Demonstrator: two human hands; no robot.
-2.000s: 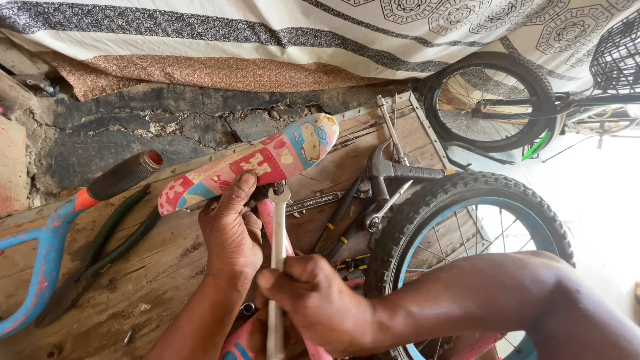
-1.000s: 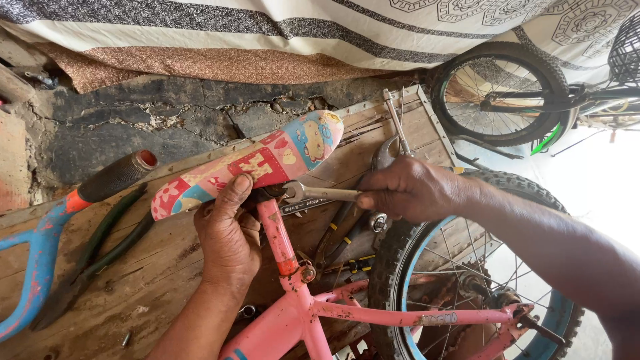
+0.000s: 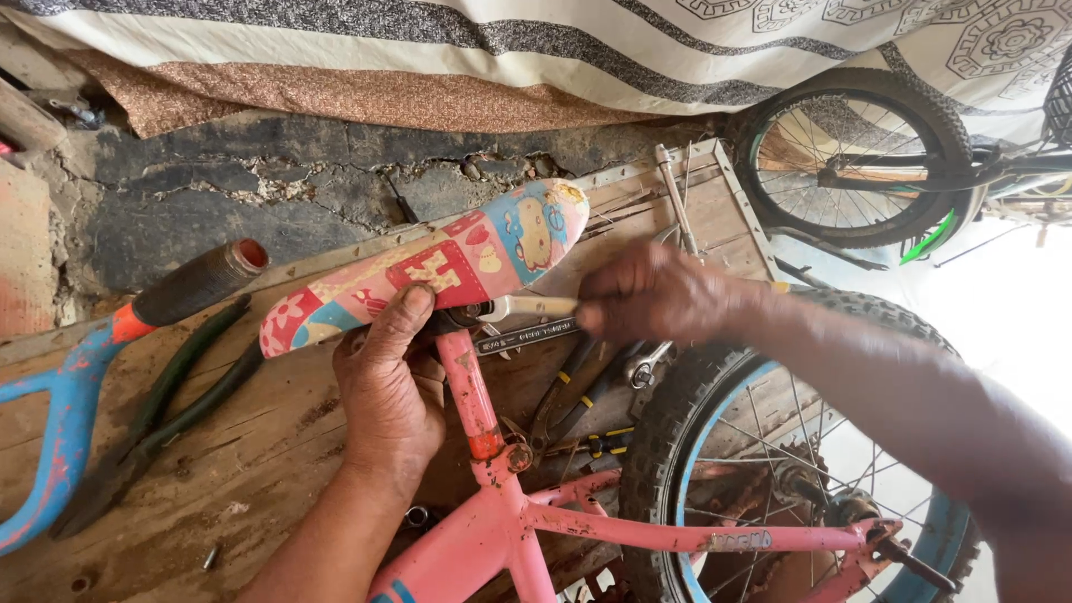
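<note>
A patterned child's bicycle saddle [image 3: 440,272] sits on the pink seat post [image 3: 469,389] of a pink bicycle frame [image 3: 494,528]. My left hand [image 3: 389,389] grips the saddle from below, its thumb on the near side. My right hand [image 3: 662,293], slightly blurred, is closed around a metal wrench [image 3: 536,306] whose head meets the clamp under the saddle [image 3: 456,318]. Whether the jaws sit on the nut is hard to tell. Behind the wrench, a Craftsman wrench [image 3: 528,336] lies on the wooden boards. The rear wheel [image 3: 670,444] is at right.
Blue handlebars [image 3: 71,402] with a dark grip stand at left, beside large dark-handled pliers [image 3: 167,402]. Yellow-black handled pliers [image 3: 569,394], a ratchet [image 3: 643,373] and a long metal tool [image 3: 677,201] lie on the boards. Another bicycle wheel [image 3: 850,159] is at upper right; patterned cloth [image 3: 536,50] hangs behind.
My right hand has swung with the wrench from below the saddle to its right side. My left hand has kept its hold on the saddle.
</note>
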